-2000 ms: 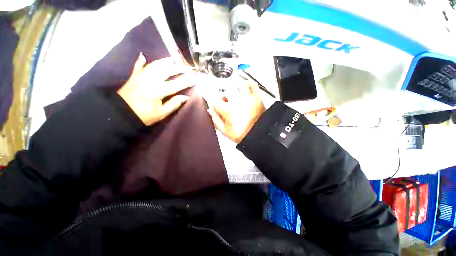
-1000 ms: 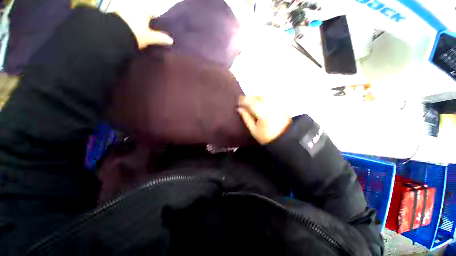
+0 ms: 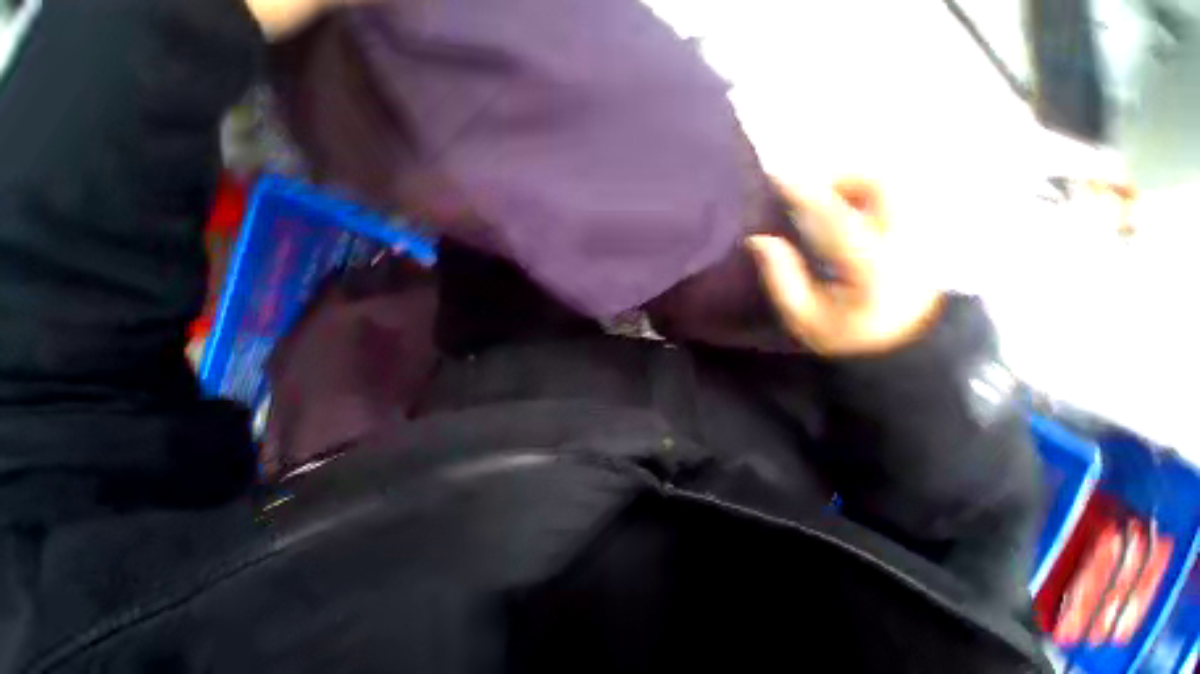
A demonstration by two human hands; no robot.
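A purplish cloth piece (image 3: pixel 592 145) lies across the top centre, over darker maroon cloth (image 3: pixel 717 296), and hangs at the table's front edge. My left hand (image 3: pixel 292 13) is at the top left, mostly cut off by the picture's edge, next to the cloth; its fingers are hidden. My right hand (image 3: pixel 855 270) is at the cloth's right edge, with thumb and fingers around the dark maroon cloth. The frame is blurred.
The white table (image 3: pixel 895 92) is overexposed. A dark flat object (image 3: pixel 1069 66) is at the top right. A blue crate (image 3: pixel 250 296) is below left, with maroon cloth (image 3: pixel 355 356) beside it. Another blue crate (image 3: pixel 1063 487) and a red item (image 3: pixel 1119 579) are at the lower right.
The view has swung and moved closer to the table's front. The purplish piece shows larger and lower, covering much of the maroon cloth. My left hand has moved mostly out of the picture.
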